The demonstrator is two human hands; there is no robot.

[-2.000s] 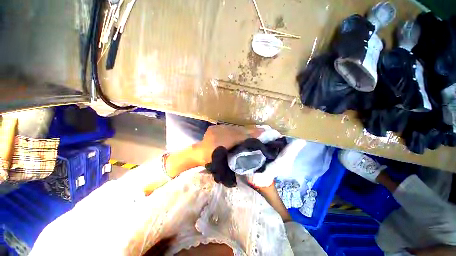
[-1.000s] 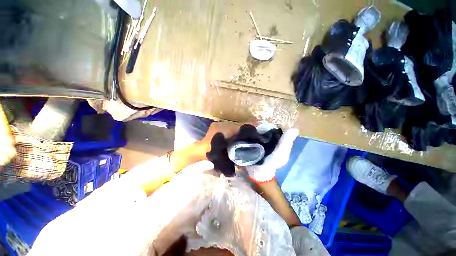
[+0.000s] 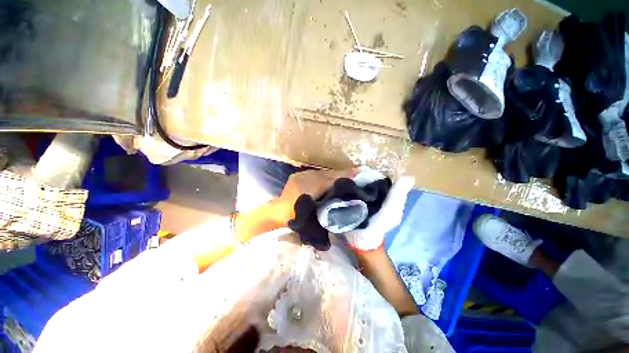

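A black moulded piece with wavy lobed edges is held above my lap, just in front of the bench edge. A grey casting with a pale-rimmed oval opening sits in it and faces the camera. My left hand, bare with a bracelet, holds it from the left and behind; its fingertips are hidden. My right hand, in a white knitted glove with an orange-red cuff, holds it from the right with some fingers raised. Black and silver-grey assemblies stand at the right of the bench.
On the brown bench are a white tub with thin sticks and a dark bar beside pale tools. A blue tray holds small silver-white figures. Blue crates, a person's sleeve and another person's shoe show below.
The gloved hand has come out to the right side of the held piece, with its fingers more extended than two seconds ago. The oval opening has tilted slightly. The sleeve at left has moved.
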